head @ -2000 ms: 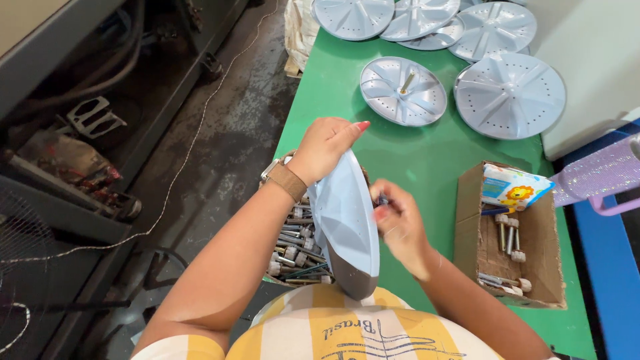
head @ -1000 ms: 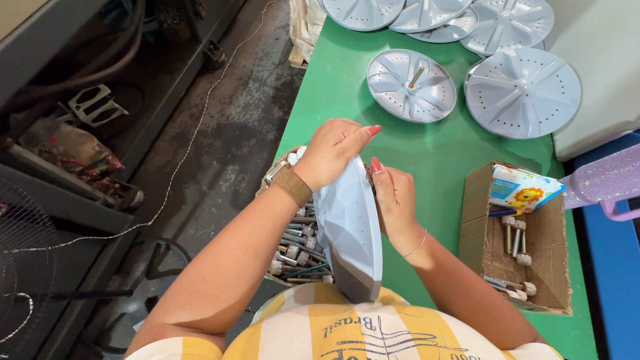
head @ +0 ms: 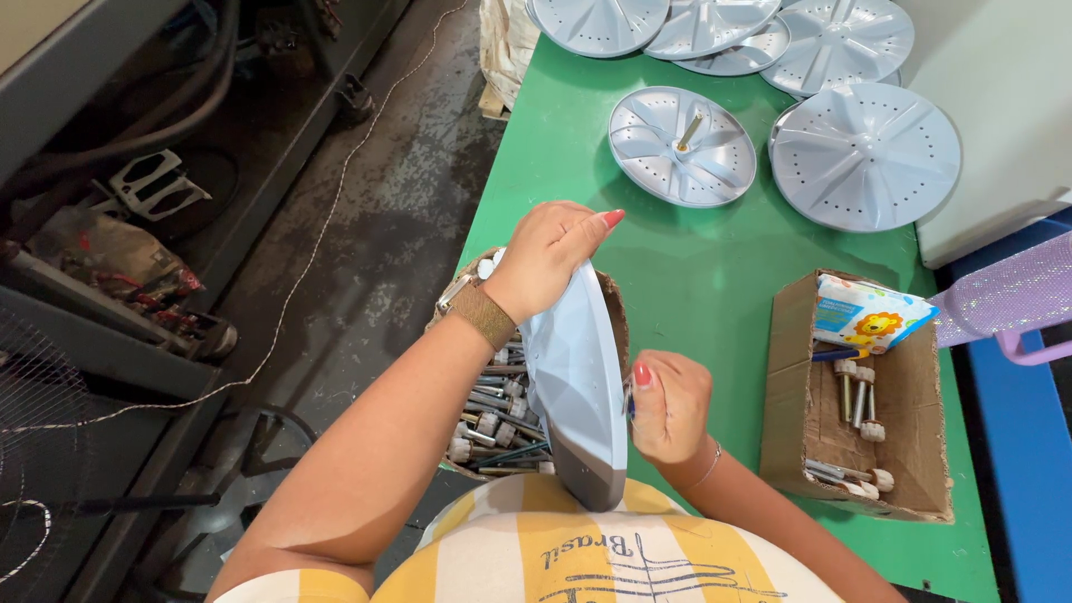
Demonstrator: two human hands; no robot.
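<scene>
My left hand [head: 557, 251] grips the upper rim of a grey-blue ribbed plastic disc [head: 574, 368], which stands on edge against my striped shirt. At the disc's right side, my right hand [head: 670, 402] is closed around a small dark blue and metal thing, mostly hidden by the fingers. Behind the disc sits a cardboard box [head: 618, 318] of metal shafts with white toothed ends [head: 502, 410]. Farther back on the green table, a similar disc [head: 645, 151] lies with a brass-coloured shaft upright at its centre.
Several more discs [head: 867, 159] lie at the table's back. A cardboard box [head: 783, 402] at right holds shafts and a wipes packet [head: 875, 314]. Beside it is a glittery purple tumbler [head: 1005, 289]. Left of the green table [head: 703, 293] are a cord [head: 314, 251] and a fan guard [head: 38, 394].
My right hand has moved down along the disc's right side, from near its upper edge one second ago. My left hand keeps hold of the rim.
</scene>
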